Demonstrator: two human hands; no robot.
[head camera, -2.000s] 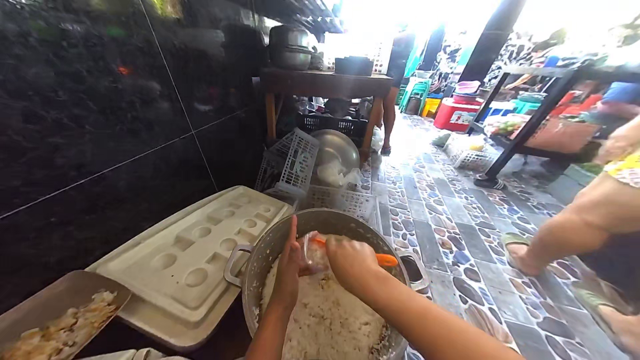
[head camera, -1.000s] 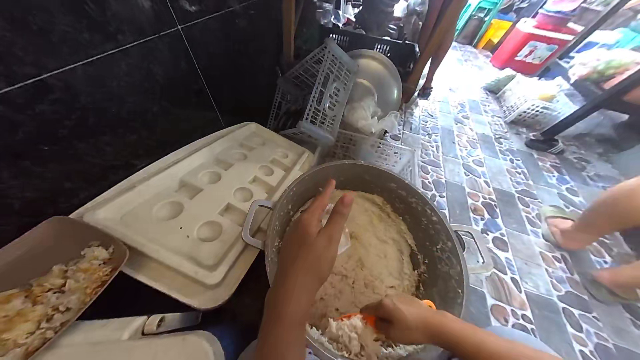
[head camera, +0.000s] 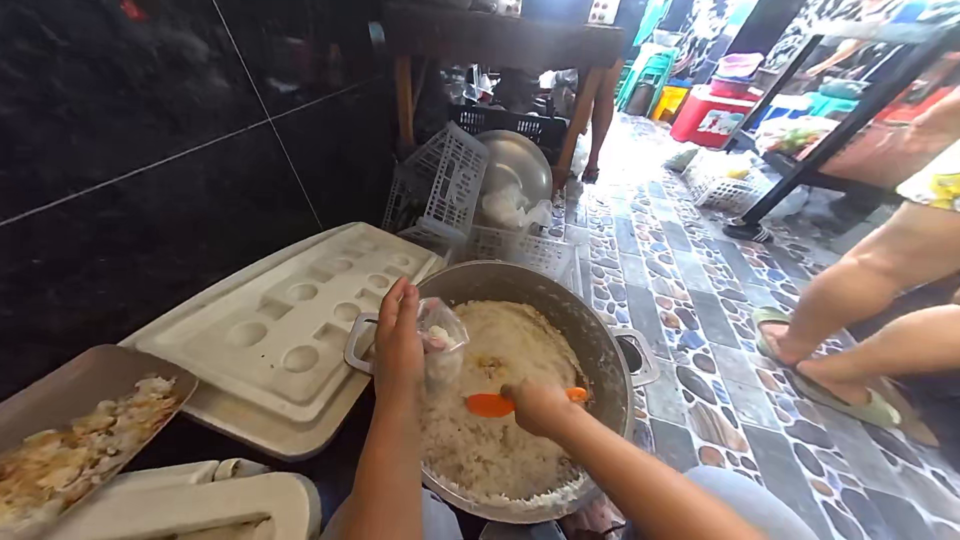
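Note:
A large metal pot (head camera: 611, 352) holds a deep bed of cooked white rice (head camera: 495, 457). Over its left side, my left hand (head camera: 399, 330) holds a clear plastic bag (head camera: 444, 341) with some rice in it, fingers pointing up. My right hand (head camera: 536, 407) grips an orange plastic rice paddle (head camera: 489, 406) above the rice; its blade points left, toward the bag, and its other end shows past my fist. The paddle's blade seems to carry no rice.
Left of the pot lie a cream molded plastic lid (head camera: 247, 334) and a brown tray (head camera: 56, 382) of browned rice. Behind stand plastic crates (head camera: 457, 180) and a metal basin (head camera: 517, 161) under a wooden table (head camera: 502, 37). At right, a person's legs (head camera: 862, 307) stand on the patterned floor (head camera: 705, 337).
My right hand with the orange paddle has risen from the rice at the pot's near edge to above its middle. The bag in my left hand now shows more plainly.

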